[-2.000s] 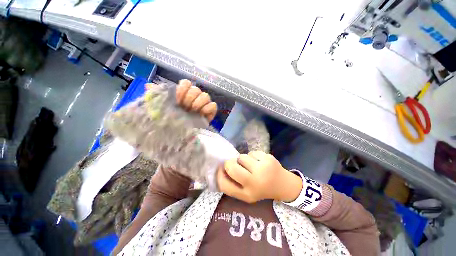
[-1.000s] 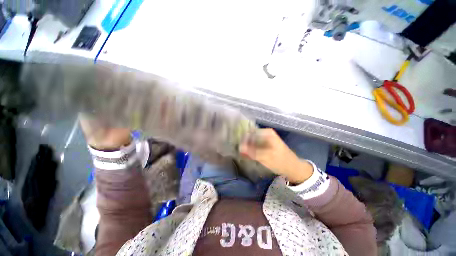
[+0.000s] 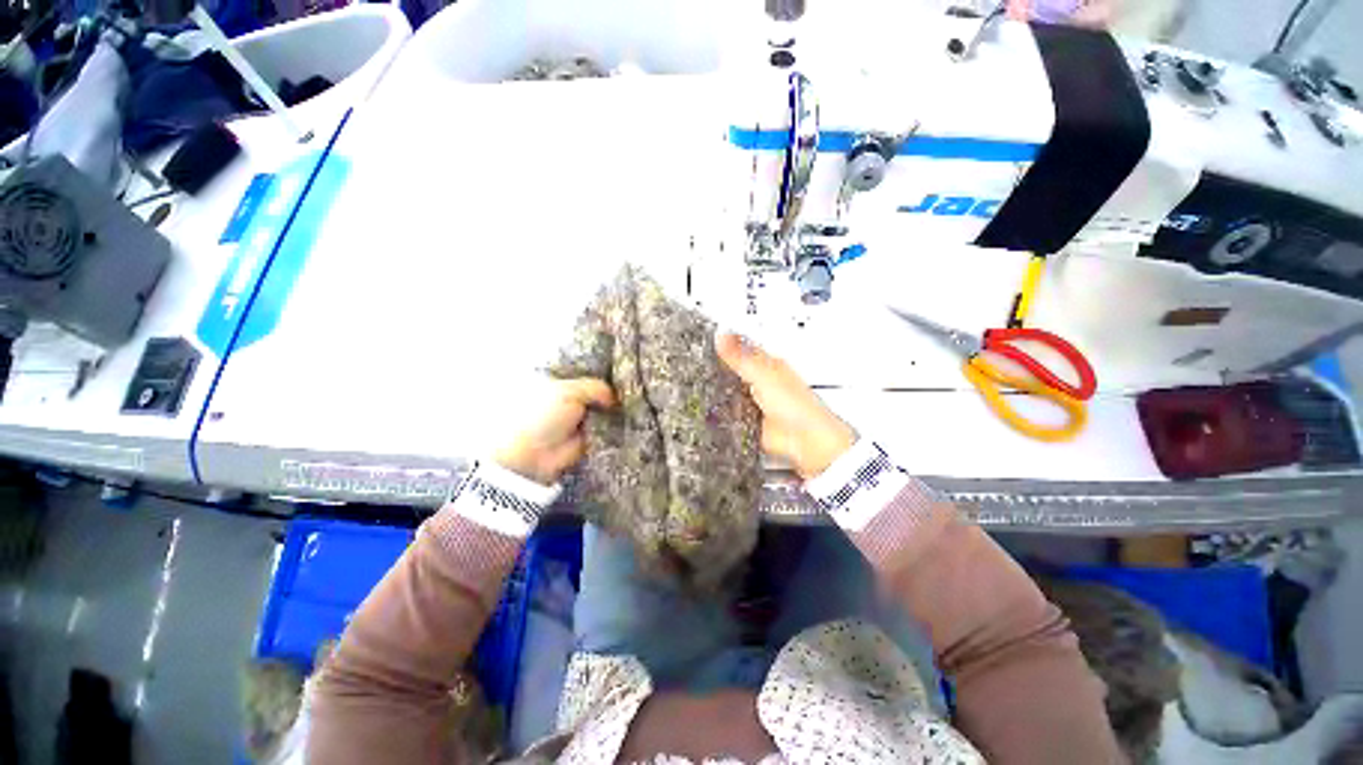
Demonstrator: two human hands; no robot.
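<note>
A grey-brown flecked tweed piece (image 3: 673,426) is held by both hands over the table's front edge. A lengthwise ridge or groove runs down its middle, its pointed top end lies toward the machine, and its lower end hangs over the lap. My left hand (image 3: 556,426) grips its left edge with the thumb on top. My right hand (image 3: 785,407) grips its right edge. The fingers beneath the cloth are hidden. The presser foot and needle area (image 3: 777,262) of the white sewing machine (image 3: 927,187) is beyond the cloth, not touching it.
Scissors (image 3: 1031,381) with red and yellow-orange handles lie right of the cloth, beside a dark red case (image 3: 1218,429). A blue crate (image 3: 337,590) is below the table at left. More tweed (image 3: 1114,658) lies at lower right. A grey fan-like device (image 3: 75,247) stands far left.
The view has shifted toward the machine. The tweed, earlier stretched sideways and blurred at the table edge, is now turned lengthwise toward the needle area, with both hands at its sides.
</note>
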